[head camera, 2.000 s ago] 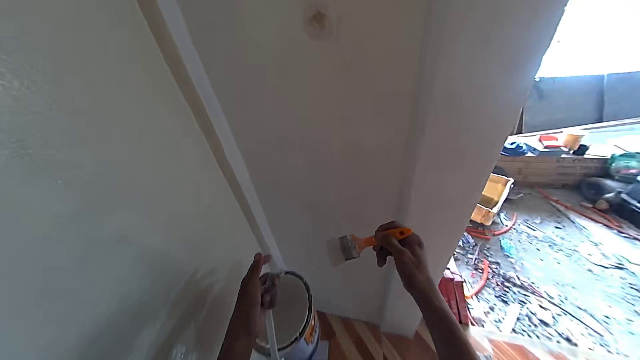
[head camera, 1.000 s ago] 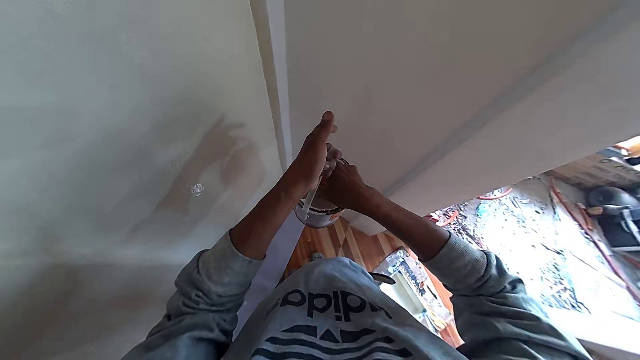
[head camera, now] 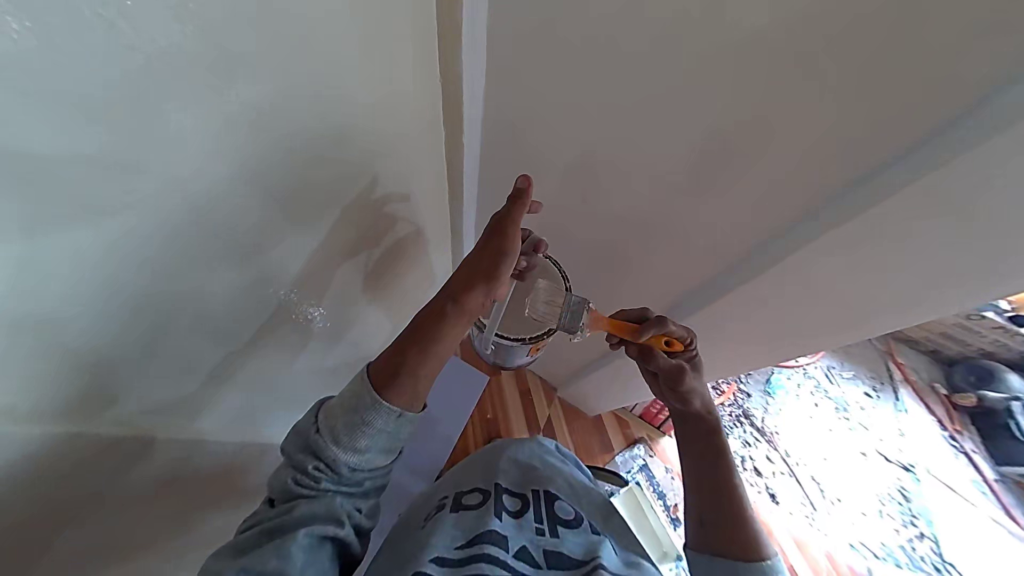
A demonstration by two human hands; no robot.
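A paint can (head camera: 512, 354) hangs in front of the wall corner, its strap-like pale handle (head camera: 499, 314) running up to my left hand (head camera: 512, 240), whose fingers curl at the can's upper rim. Off-white paint or a similar coating shows inside. My right hand (head camera: 660, 348) grips the orange handle of a paintbrush (head camera: 604, 322). The brush's pale, coated bristles lie over the can's mouth, and its smeared metal ferrule crosses the right rim. Whether the bristles touch the paint, I cannot tell.
A pale wall (head camera: 200, 240) stands at left, meeting another (head camera: 680, 160) at a strip (head camera: 454, 120). Below lie a wood-look floor (head camera: 512, 400), a pale tray (head camera: 646, 524) and a dark round lid (head camera: 608, 476). Debris-strewn ground (head camera: 832, 448) is at right.
Two seconds ago the brush was held to the right of the can, near the wall; now its bristles are over the can's mouth. The view has tilted down and shifted.
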